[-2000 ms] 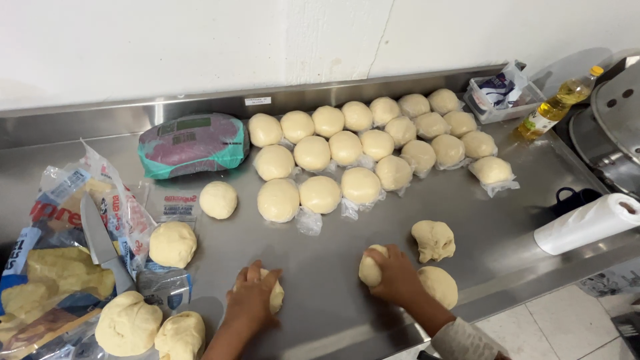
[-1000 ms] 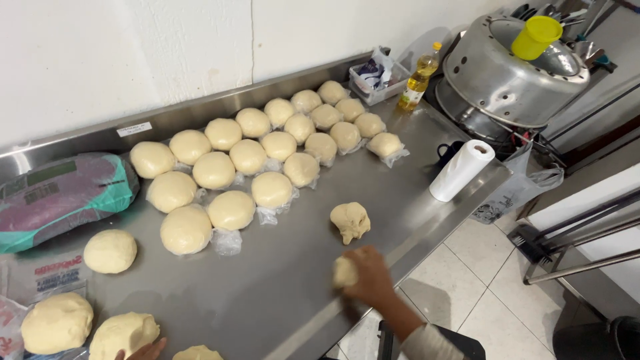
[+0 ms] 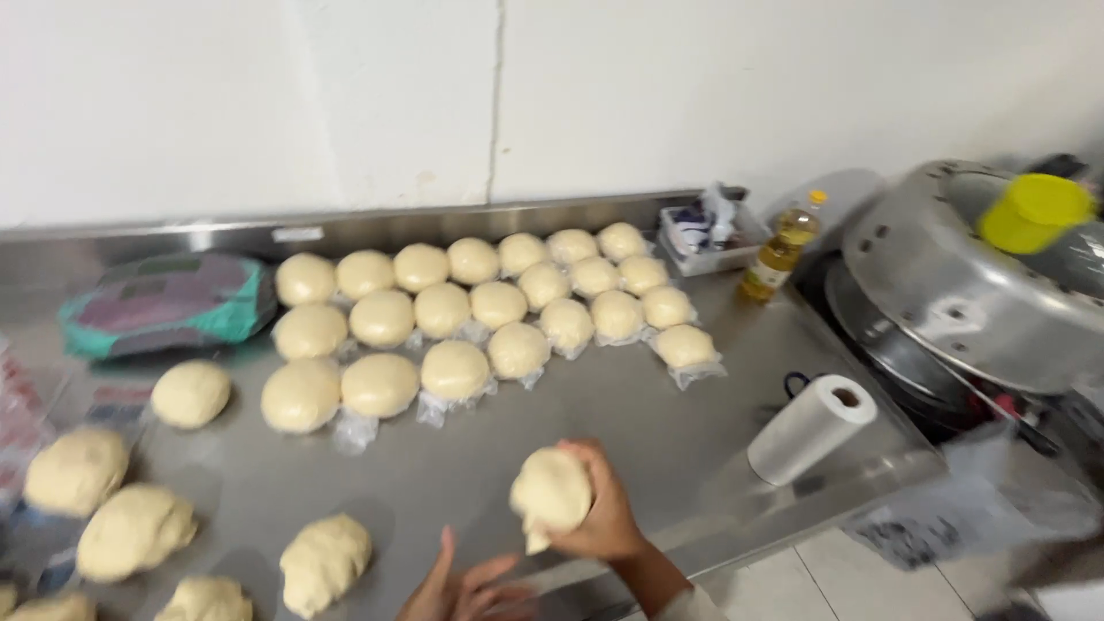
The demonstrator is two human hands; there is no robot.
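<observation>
My right hand (image 3: 604, 513) grips a lump of dough (image 3: 550, 490) above the steel worktop, near its front edge; a small flap of dough hangs from the lump. Just to its left my left hand (image 3: 474, 591) is spread with nothing in it, blurred at the bottom of the view. A rough dough piece (image 3: 325, 565) lies on the worktop left of that hand. Several more loose pieces, among them a smooth ball (image 3: 191, 394), lie farther left. Behind the hands, rows of round dough balls (image 3: 380, 385) sit in clear plastic wrap.
A teal and purple package (image 3: 168, 302) lies at the back left. At the right are a plastic box (image 3: 716, 250), an oil bottle (image 3: 780, 250), a plastic roll (image 3: 811, 431) and a large metal pot (image 3: 966, 276) holding a yellow container (image 3: 1035, 213). A wall borders the back.
My right hand now holds a dough lump up off the worktop. The rough piece that lay right of centre is no longer there. The view has swung right, then partly back.
</observation>
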